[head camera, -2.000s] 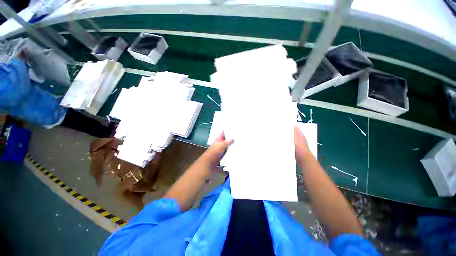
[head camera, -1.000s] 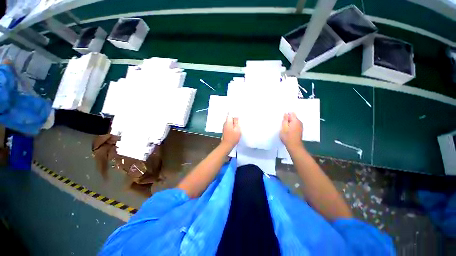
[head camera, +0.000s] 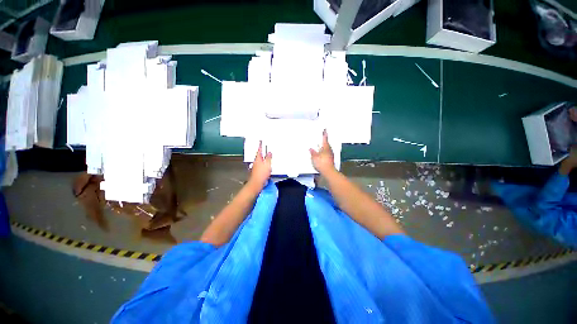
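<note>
A white box blank (head camera: 292, 136) lies on the cross-shaped working stack (head camera: 233, 107) in front of me. A short grey line crosses it where its near panel meets the middle. My left hand (head camera: 261, 167) holds the left side of the near panel, and my right hand (head camera: 323, 158) holds its right side, with the index fingers pointing forward along it. The undersides of the panel and the fingertips beneath it are hidden. White glare hides most edges between blank and stack.
A reserve stack (head camera: 130, 120) and upright flat card (head camera: 30, 104) stand left. White boxes with dark contents (head camera: 460, 25) are beyond the metal upright (head camera: 346, 25). A coworker's hands hold another box (head camera: 538, 138) at right. White slivers (head camera: 410, 144) lie on the green bench; brown paper (head camera: 161, 212) lies on the floor.
The blank has come down from the raised position onto the working stack. My hands have moved to its near panel. The view has tilted down, and the coworker's hands now show at the right box.
</note>
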